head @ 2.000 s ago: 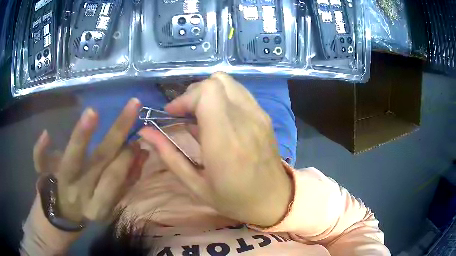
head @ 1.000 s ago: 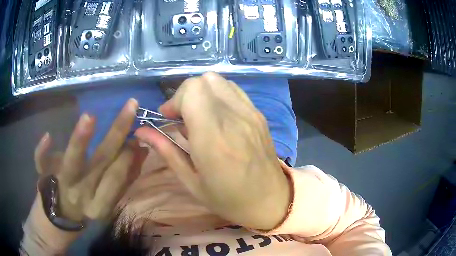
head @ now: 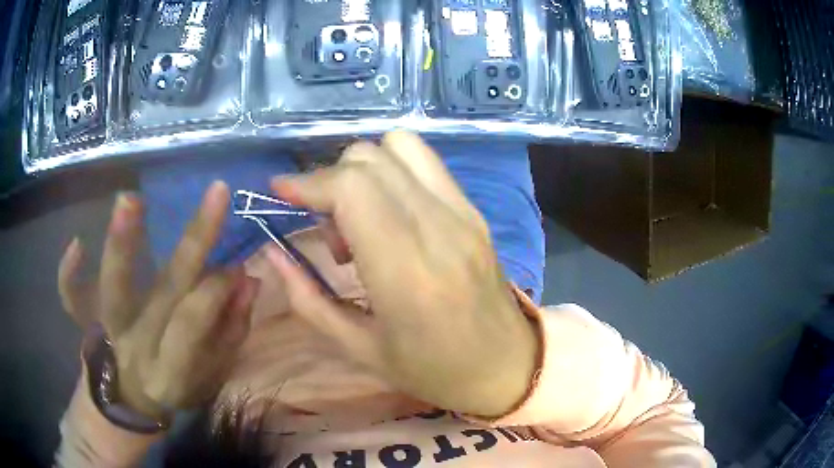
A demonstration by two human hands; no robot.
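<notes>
Shiny metal nail clippers (head: 274,212) are held over my lap, their lever open in a narrow V and their jaws pointing left. My right hand (head: 411,265) grips them between thumb and fingers, the thumb on the lower lever. My left hand (head: 160,302) is open and holds nothing, its fingers spread and a dark band on the wrist. The left index fingertip is just left of the clipper jaws, with a small gap between them. The inside of my right palm is hidden.
A clear blister tray (head: 402,125) lies at the bench edge beyond my hands, holding several dark device housings (head: 489,55). A clear bag or tray with tiny gold-yellow pieces (head: 713,46) is at the upper right. An open brown cardboard box (head: 709,196) stands right of my legs.
My right hand has shifted the clippers slightly left and up, and their lever looks tilted differently. My left fingers have moved slightly left, away from the jaws.
</notes>
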